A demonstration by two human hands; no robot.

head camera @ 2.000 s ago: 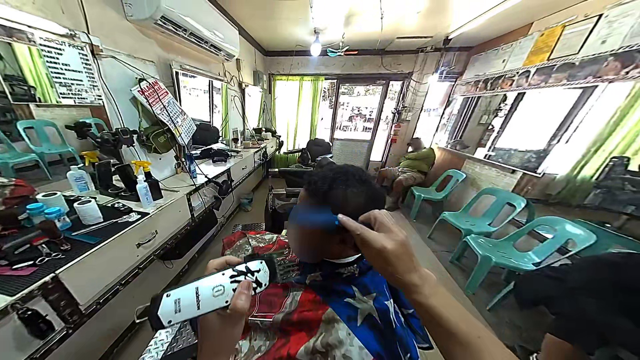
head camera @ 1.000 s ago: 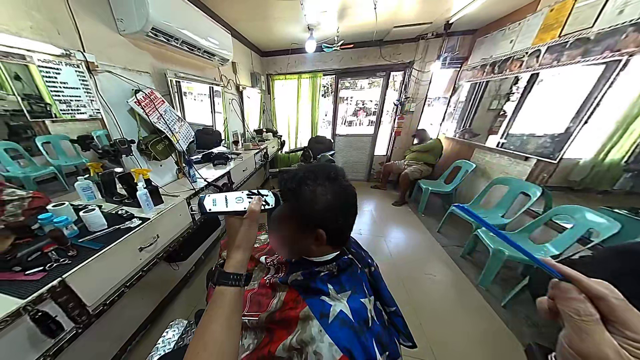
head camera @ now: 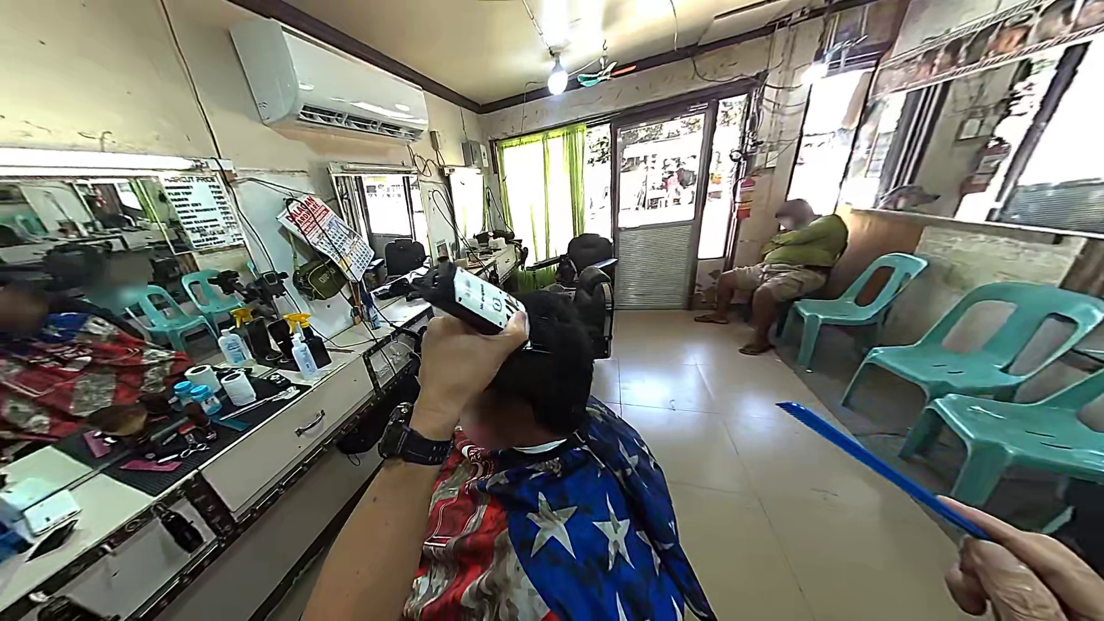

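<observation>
My left hand, with a black watch on the wrist, grips a white and black hair clipper against the front and top of a seated person's dark hair. The clipper's blade end is hidden behind the hand and hair. That person faces away to the left and wears a barber's cape with white stars on blue and red patterned parts. Off to the lower right, my right hand holds a long blue comb by one end, its other end pointing up and left, apart from the head.
On the left, a counter carries spray bottles, white rolls, scissors and a black mat. Green plastic chairs line the right side, where another person sits. A black barber chair stands beyond the head.
Since one second ago, my left hand has brought the clipper from beside the head onto the hair. Two seconds ago my right hand held the comb at the head; now it is away to the right.
</observation>
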